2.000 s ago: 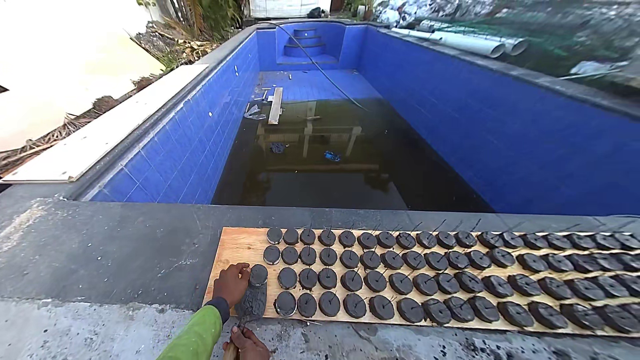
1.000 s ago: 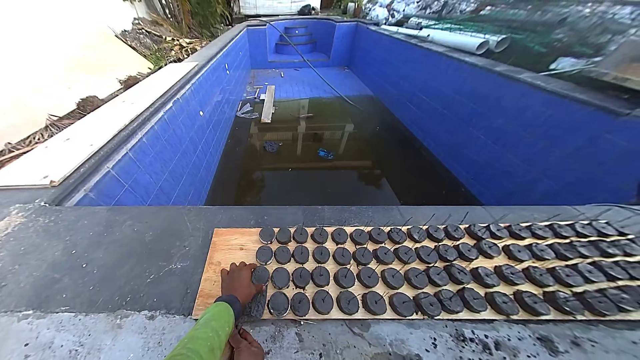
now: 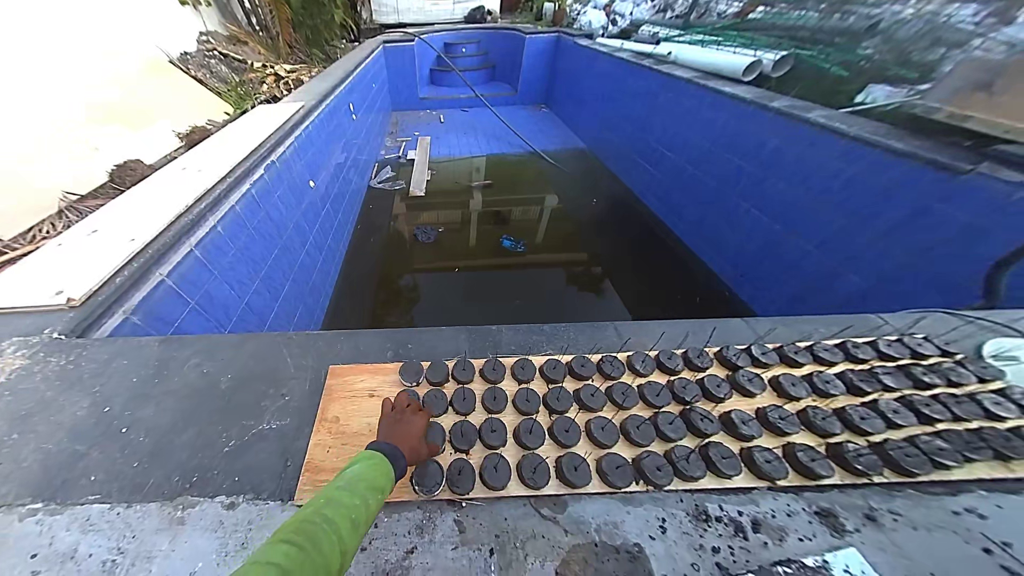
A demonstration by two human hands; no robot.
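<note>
My left hand, in a green sleeve with a dark cuff, reaches over the left end of a plywood board. Its bent fingers are at the leftmost dark discs and partly cover them; whether it grips one is hidden. A dark round disc lies just beyond the fingers, and another dark disc lies below the hand. Several rows of similar discs, many with a thin dark wire or stick across or out of the top, run right along the board. My right hand is out of view.
Beyond the board is a blue-tiled pool with murky water. A dark coping surrounds it. A long pale board lies along the left edge; white pipes lie beyond the right edge. A hose hangs into the pool.
My right hand, seen just below the left one in both earlier frames, has gone out of view. My left hand remains at the board's left end.
</note>
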